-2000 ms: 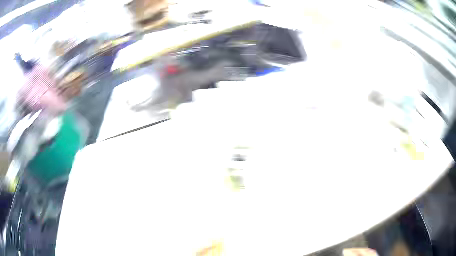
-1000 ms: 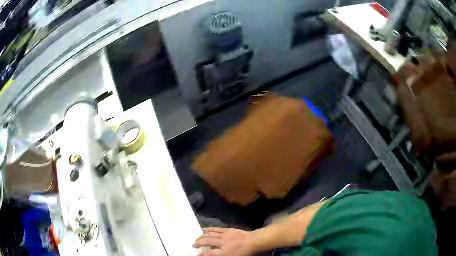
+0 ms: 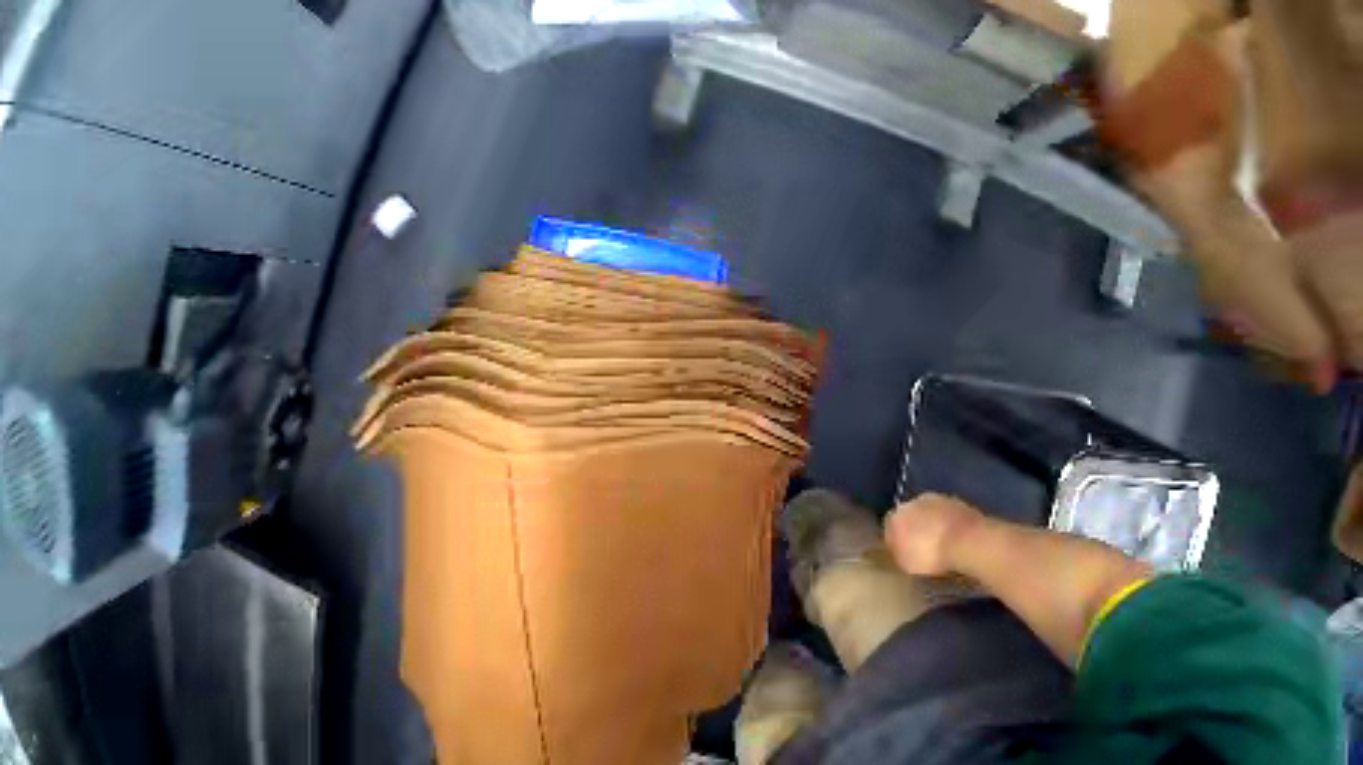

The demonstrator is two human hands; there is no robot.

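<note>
A tall stack of brown panels [image 3: 598, 568] with layered wavy edges stands low over the dark floor, in front of me and left of my feet. The top panel has a thin seam line down it. A blue plastic bin edge [image 3: 628, 250] shows at the far end of the stack. My right hand [image 3: 930, 535] is right of the stack, above my knee and beside a black seat with a metal rim [image 3: 994, 434]. Its fingers look curled, but whether it grips the rim is unclear. My left hand is not in view.
A grey motor [image 3: 90, 463] and metal sheet [image 3: 224, 643] are at the left. A metal frame bar [image 3: 927, 127] crosses the top right. Another person's arm [image 3: 1256, 254] and brown pieces are at upper right. A small white scrap [image 3: 393, 215] lies on the floor.
The view has turned down from the sewing machine table to the floor. The brown stack now appears larger and closer. My right hand has left the table edge.
</note>
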